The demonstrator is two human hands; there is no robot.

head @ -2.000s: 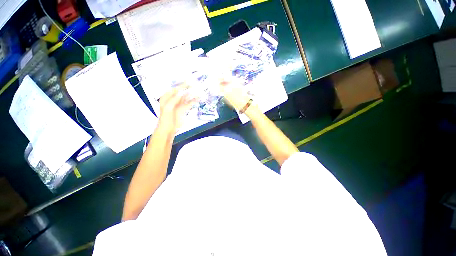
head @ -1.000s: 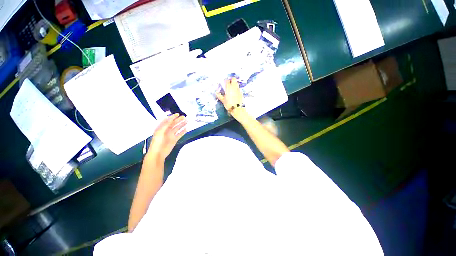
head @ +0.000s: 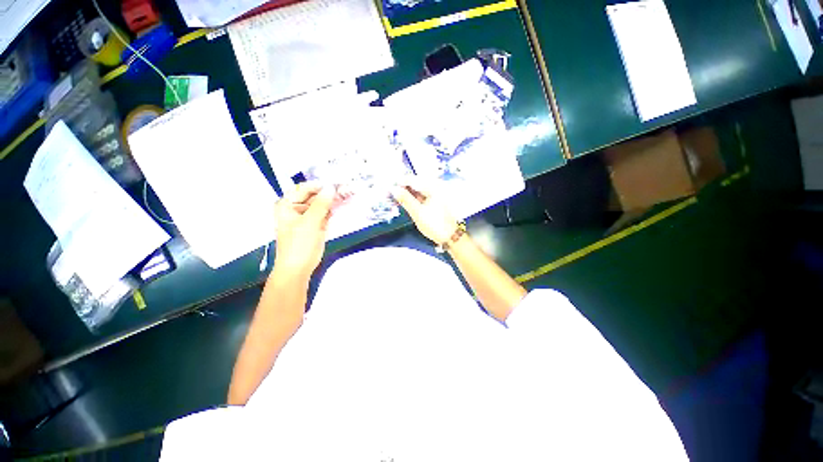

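My left hand (head: 302, 221) is at the front edge of the photo sheet, with thumb and fingers pinched on the left end of a shiny clear plastic bag (head: 359, 179). My right hand (head: 426, 215), with a band at its wrist, has its fingertips at the bag's right side. The bag lies or hangs between the hands; glare hides its contents. More shiny bags (head: 456, 135) lie on the white sheet (head: 494, 185) to the right. A dark picture block of the left sheet shows beside my left fingers.
Plain white papers (head: 203, 180) lie left, with a tape roll (head: 140, 122) and a clear compartment tray (head: 95, 117) behind them. A form (head: 307, 50) and a black phone (head: 442, 60) lie at the back. A paper stack (head: 651, 61) lies right. A cardboard box (head: 650, 171) is below the bench.
My left hand has moved up from the sheet's front edge and now pinches the bag. My right hand has moved down slightly to the bag's right side. The dark picture block is mostly covered.
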